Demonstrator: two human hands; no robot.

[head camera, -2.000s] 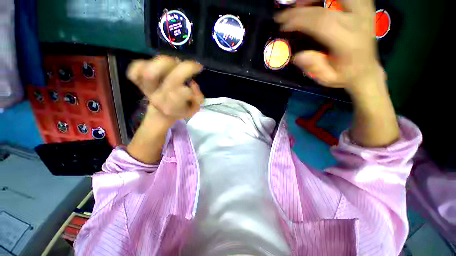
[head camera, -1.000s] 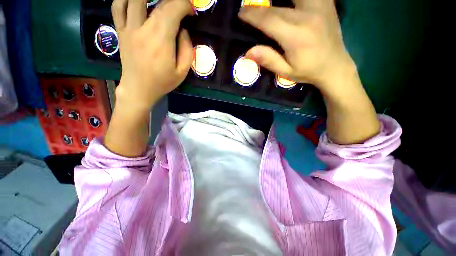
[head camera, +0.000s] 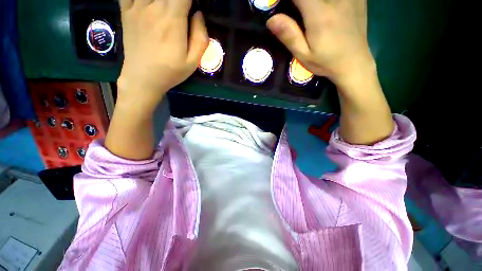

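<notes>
The black compartment tray [head camera: 232, 33] lies under my hands at the top edge. Its front row holds a watch with a dark text screen [head camera: 100, 37] at the left, one lit pale orange [head camera: 212, 56], one lit white [head camera: 257, 65] and one lit orange [head camera: 300, 72]. Another watch [head camera: 264, 4] with a coloured screen is cut off at the top. My left hand [head camera: 158, 45] is over the tray's left part, its thumb above the pale orange watch. My right hand [head camera: 335, 42] is over its right part, its thumb beneath the top watch. The top edge cuts off the fingers; their grip is hidden.
The green bench [head camera: 45, 39] surrounds the tray. A red-orange tray [head camera: 74, 140] with small dark watches is below at the left, above a grey-white box [head camera: 39, 211]. A red object [head camera: 322, 128] lies on the blue floor. Another person's pink sleeve [head camera: 465, 211] is at the right.
The tray has shifted left in view since the oldest frame. My left hand has moved up over it. Since one second ago, the watch near my left thumb has turned from white to pale orange.
</notes>
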